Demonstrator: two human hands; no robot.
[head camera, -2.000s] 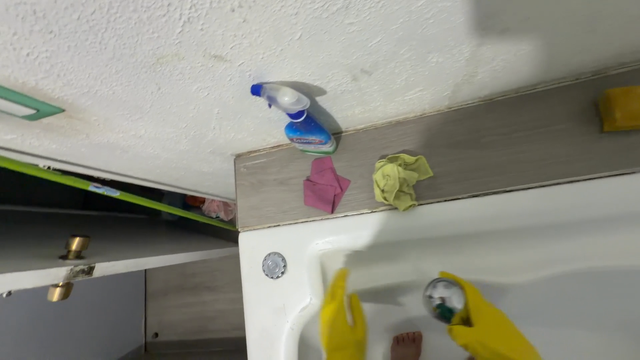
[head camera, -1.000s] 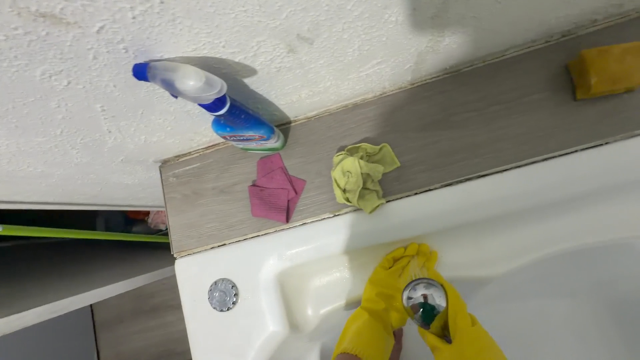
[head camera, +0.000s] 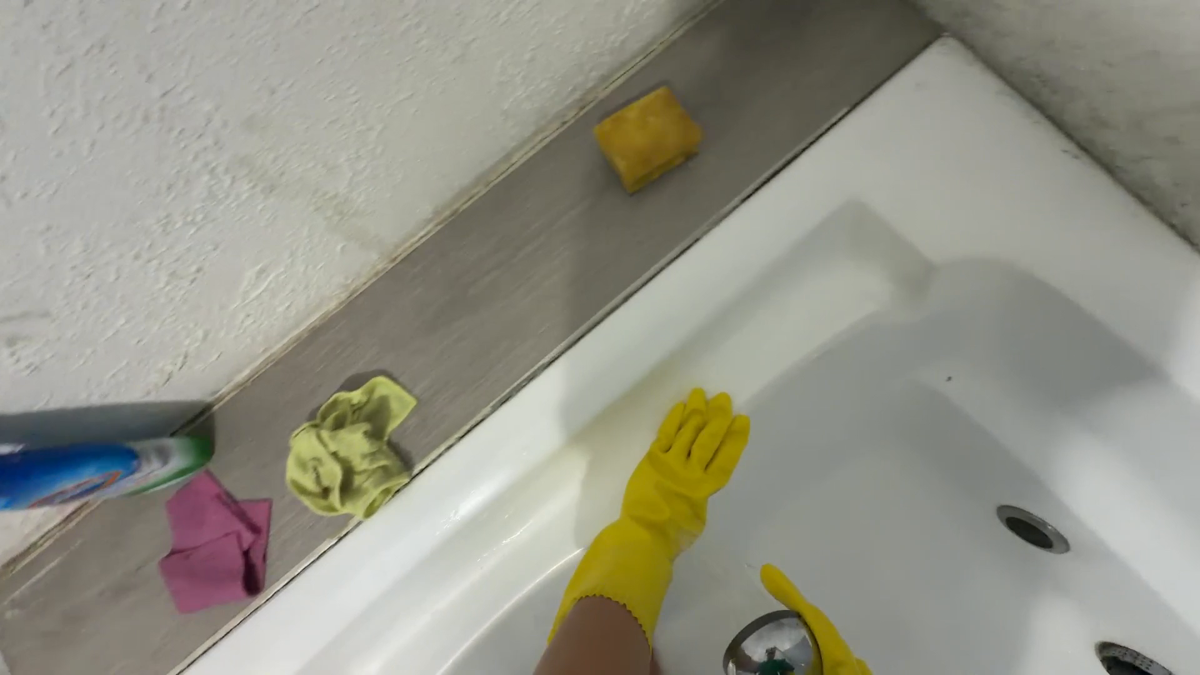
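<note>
My left hand (head camera: 689, 459), in a yellow rubber glove, lies flat against the sloping inner wall of the white bathtub (head camera: 600, 375), with nothing visible in it. At the bottom edge, my right hand (head camera: 825, 633), gloved alike, is at a round shiny metal object (head camera: 773, 645) and appears to grip it; the lower part of both is cut off. Up on the grey ledge lie a crumpled yellow-green cloth (head camera: 347, 450), a folded pink cloth (head camera: 216, 548) and a yellow sponge (head camera: 649, 139).
A blue spray bottle (head camera: 84, 472) stands on the ledge by the rough white wall (head camera: 187, 187), partly out of view. The tub has a round drain opening (head camera: 1032, 529) and another metal-rimmed fitting (head camera: 1130, 659). Another wall (head camera: 1087, 75) borders the tub at upper right.
My left hand has moved away from the metal object and along the tub wall. The round object stays with my right hand. The view has turned toward the tub's far corner.
</note>
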